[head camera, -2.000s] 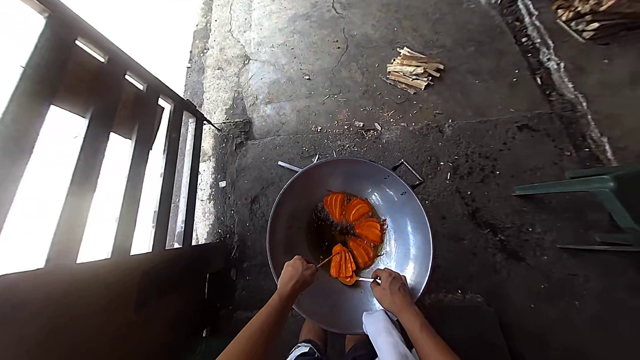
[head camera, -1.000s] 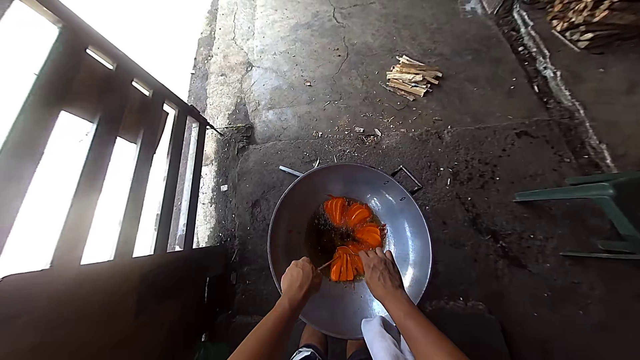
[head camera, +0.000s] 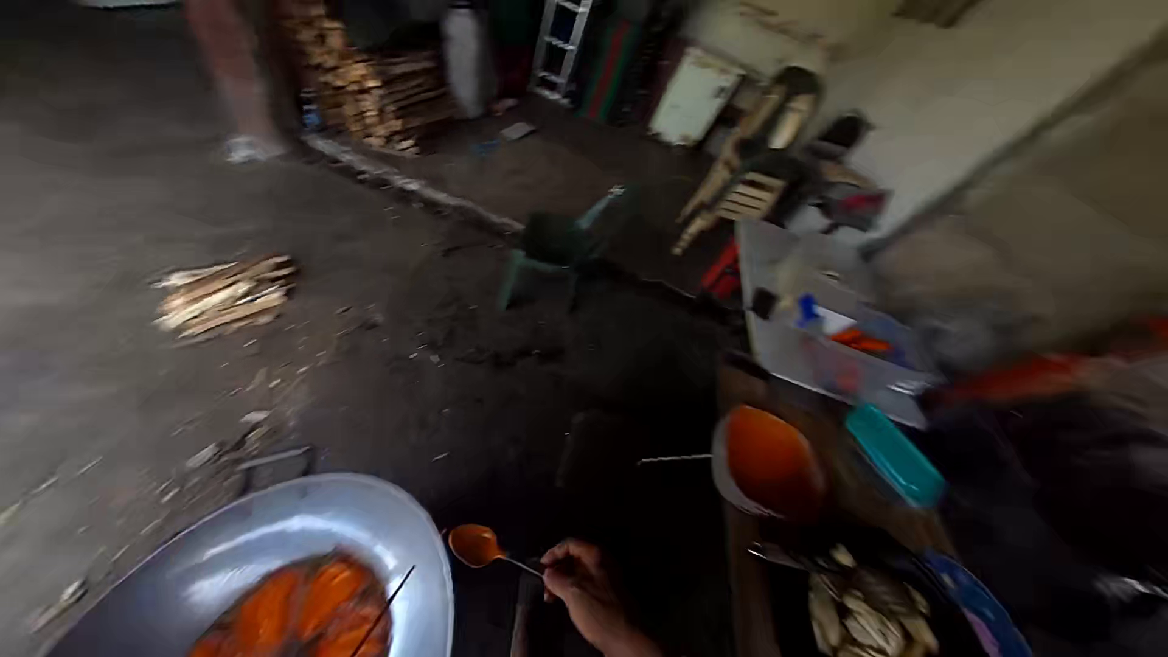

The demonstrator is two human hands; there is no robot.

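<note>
My right hand [head camera: 584, 584] grips the thin handle of a metal ladle [head camera: 475, 545], whose bowl is coated with or holds orange batter, just right of the wok's rim. The large metal wok [head camera: 415, 525] at the lower left holds orange battered pieces [head camera: 328, 593] in dark oil. A thin dark stick [head camera: 388, 604] slants over them; whatever holds it is outside the frame. A bowl of orange batter [head camera: 771, 456] stands on a wooden bench to the right. Below it, pale peeled pieces [head camera: 871, 611] lie in a dark container. My left hand is out of view.
Split firewood [head camera: 228, 297] lies on the floor at the left, with a stacked woodpile [head camera: 365, 87] behind. A green plastic chair [head camera: 552, 246] stands mid-floor. On the right are a table [head camera: 776, 347] with a clear plastic bin and a teal plastic container [head camera: 894, 453].
The view has swung far to the right. My right hand has left the orange pieces in the wok and now holds a ladle beside it. My left hand has gone out of view.
</note>
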